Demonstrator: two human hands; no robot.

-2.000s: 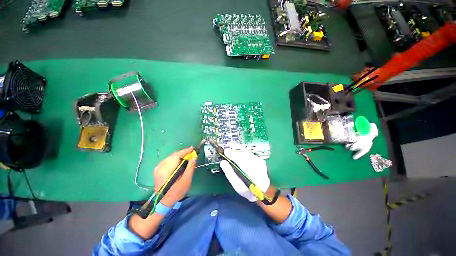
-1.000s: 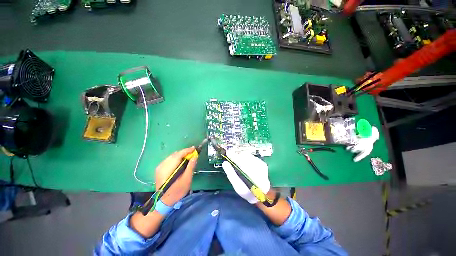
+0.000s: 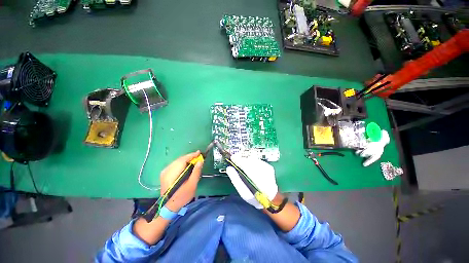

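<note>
A green circuit board (image 3: 247,128) lies solder side up on the green mat in front of me. My left hand (image 3: 180,180), bare, is shut on a yellow-and-black soldering iron (image 3: 195,161) at the board's left edge. My right hand (image 3: 254,177), in a white glove, is shut on a second soldering iron (image 3: 248,181). The two tips nearly meet over the board's lower left part; whether they touch is too small to tell. Solder wire (image 3: 150,138) runs from the reel (image 3: 142,89) towards my left hand.
The left iron stand (image 3: 103,117) and black fans (image 3: 33,82) are at the left. The right iron stand (image 3: 325,115), side cutters (image 3: 323,167), green-capped bottle (image 3: 373,131) and crumpled white glove (image 3: 377,148) are at the right. Another board (image 3: 252,38) and a black-cased unit (image 3: 308,28) lie beyond the mat.
The view has shifted slightly. Both hands keep hold of their irons, and the tips stay close together over the board's left part, with little visible movement.
</note>
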